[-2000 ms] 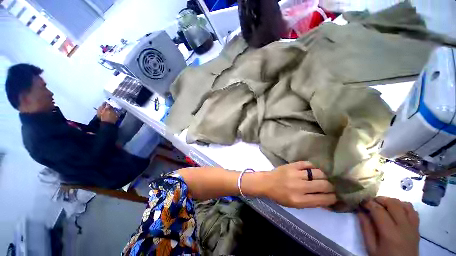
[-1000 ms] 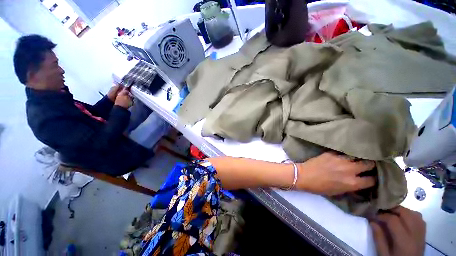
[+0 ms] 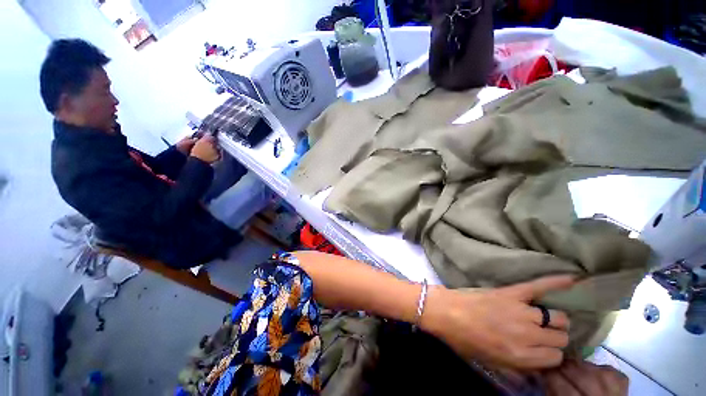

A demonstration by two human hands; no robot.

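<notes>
The olive-khaki garment body (image 3: 495, 216) lies heaped across the white machine bed, its right end close to the machine head. My left hand (image 3: 503, 329) is on the near edge of the cloth, index finger stretched out over it and the other fingers curled at the edge. My right hand (image 3: 584, 380) is low in the picture beside my left fingers, at the cloth's near corner, partly cut off and blurred; its grip is hard to see. The white sewing machine head (image 3: 681, 213) is at the right edge, with metal parts below it.
A person (image 3: 124, 170) sits at the left beside the table. A grey machine housing with a fan (image 3: 293, 83), a jar (image 3: 358, 58), a dark brown holder (image 3: 462, 46) and a red basket (image 3: 526, 66) stand along the back. A scale runs along the table's front edge (image 3: 341, 236). Olive cloth lies below.
The cloth's right part has been pulled toward me and lies flatter, off the lit needle area. My left hand has moved down with it, its index finger now extended. My right hand is lower.
</notes>
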